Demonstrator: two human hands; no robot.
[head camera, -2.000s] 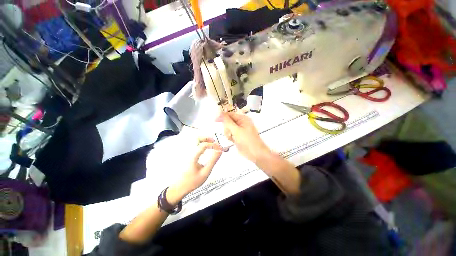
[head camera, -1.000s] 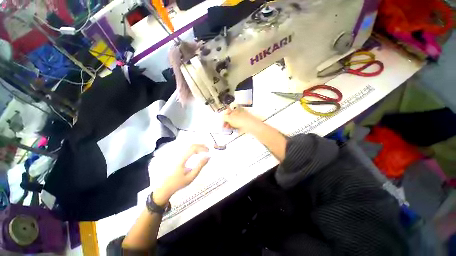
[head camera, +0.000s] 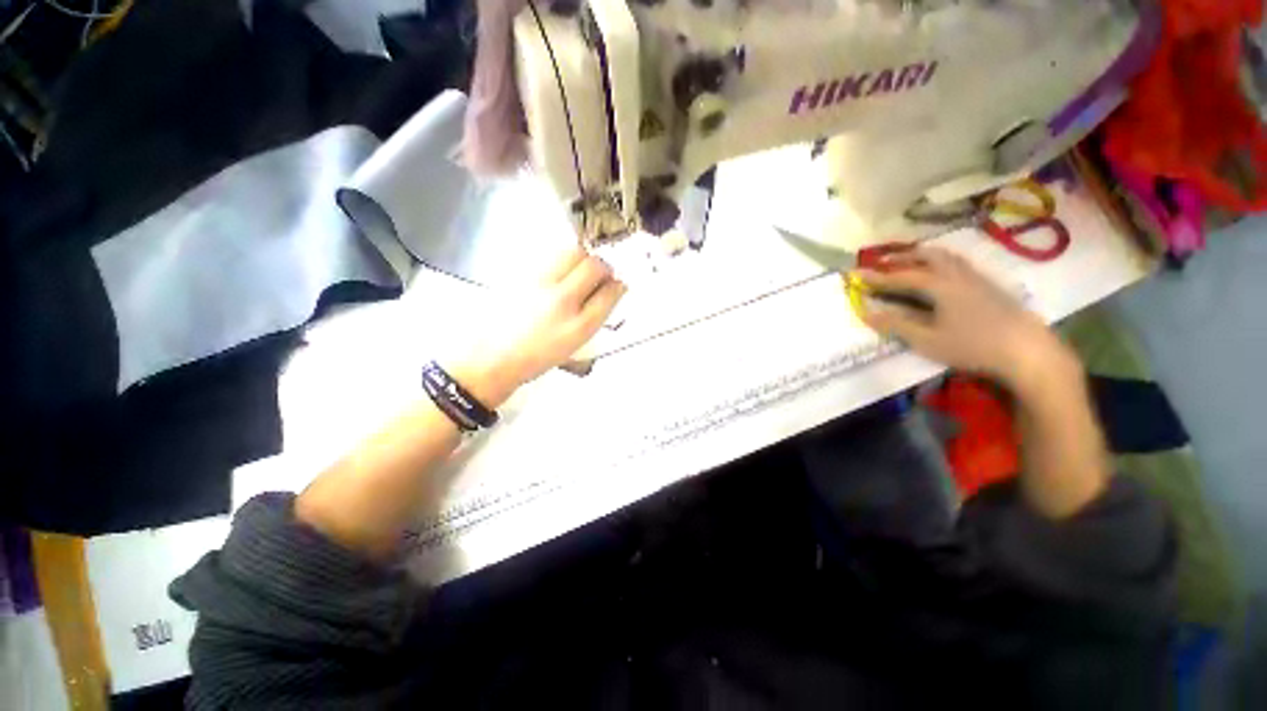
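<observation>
The cream-white HIKARI sewing machine (head camera: 862, 90) stands at the upper middle. My left hand (head camera: 549, 317) is at the needle and presser foot (head camera: 605, 220), fingers bent together; whether they hold anything is too small and bright to tell. My right hand (head camera: 959, 313) is on the red and yellow handles of the nearest scissors (head camera: 817, 250), which lie on the white table (head camera: 750, 361) with blades pointing left. A small dark piece (head camera: 577, 367) lies on the table below the left fingers. A pale grey-blue facing (head camera: 236, 243) lies folded over black fabric (head camera: 56, 347) at the left.
A second pair of scissors (head camera: 1031, 222) lies farther right, beside the machine base. A pinkish-mauve tuft (head camera: 493, 97) hangs left of the machine head. A printed scale (head camera: 778, 393) runs along the front table edge. Red cloth (head camera: 1195, 97) lies at the right.
My right hand has left the needle area and moved right onto the nearest scissors. My left hand has moved up to the needle. The view has shifted closer to the table.
</observation>
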